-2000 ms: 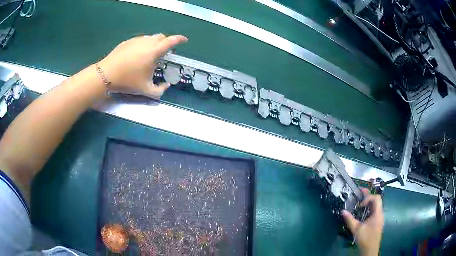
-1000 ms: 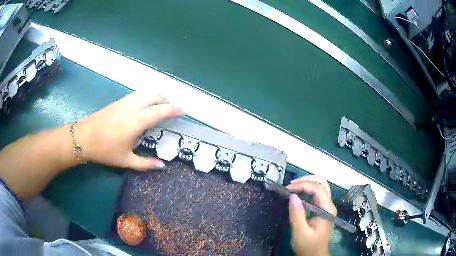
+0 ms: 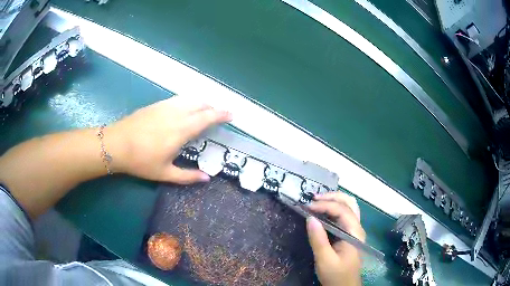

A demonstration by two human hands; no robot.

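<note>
A silver-grey carrier strip [image 3: 263, 153] with a row of dark coil parts and pale tabs lies along the near rail above the black tray [image 3: 223, 218]. My left hand [image 3: 159, 139] grips its left end, thumb below and fingers above. My right hand [image 3: 338, 240] holds slim metal tweezers [image 3: 346, 234] like a pen, tip at the coils near the strip's right half. Whether the tip touches a wire cannot be told. Copper wire scraps [image 3: 235, 262] and a copper ball [image 3: 164, 251] lie in the tray.
Another carrier strip [image 3: 42, 64] rests at the upper left. One stands at the lower right [image 3: 412, 251], beside my right hand. One lies on the green belt [image 3: 444, 198] at the right. A silver rail [image 3: 251, 117] crosses between bench and belt.
Since a second ago, the view has shifted slightly. The tweezers' tip has moved left along the strip, by about one tab. Earlier, my right hand was at the separate strip on the right.
</note>
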